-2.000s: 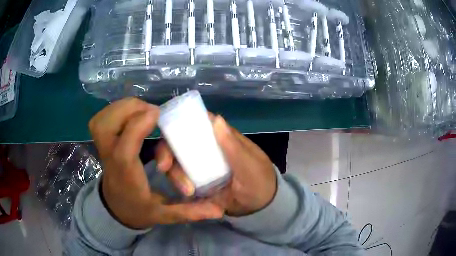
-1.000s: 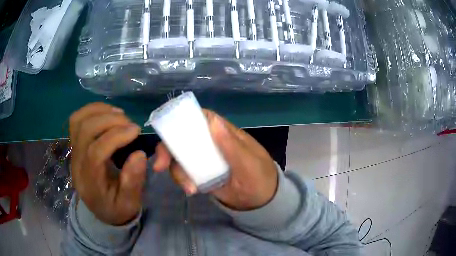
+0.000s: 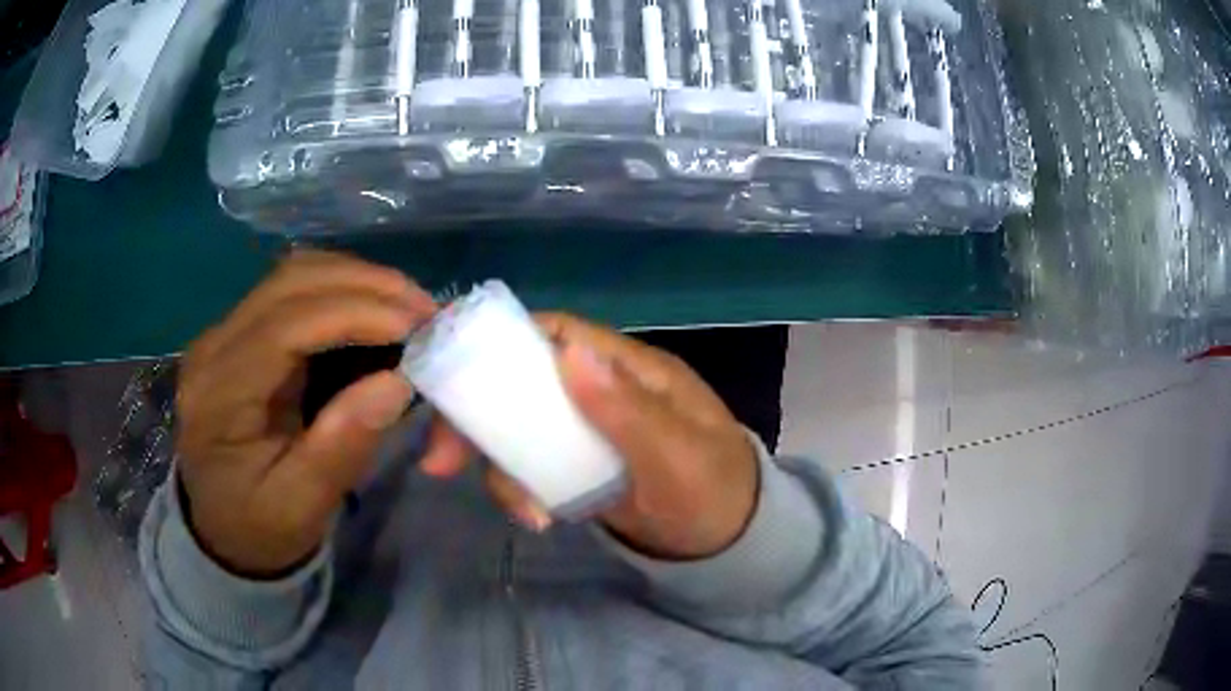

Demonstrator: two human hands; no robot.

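Note:
A white housing (image 3: 520, 405) is held tilted above the lap, its upper end toward the upper left. A clear, slightly grey cover shows around its ends, and thin pin-like bits stick up at the upper end. My right hand (image 3: 662, 439) is closed around the housing from the right, with fingertips showing below its left side. My left hand (image 3: 290, 412) is at the upper left end, its index fingertip touching that end and its thumb close to the left edge. Whether the left fingers pinch a small part is hidden.
A stacked clear blister tray (image 3: 621, 182) with white metal-tipped inserts lies on the green bench (image 3: 810, 284). A clear parts box (image 3: 61, 135) with white slips is at the left. Glossy clear trays (image 3: 1120, 176) are at the right. A red stool (image 3: 34, 486) stands below left.
My left hand first drew away from the housing, then returned to its upper left end. My right hand has kept its hold. The tray appears slightly higher in view.

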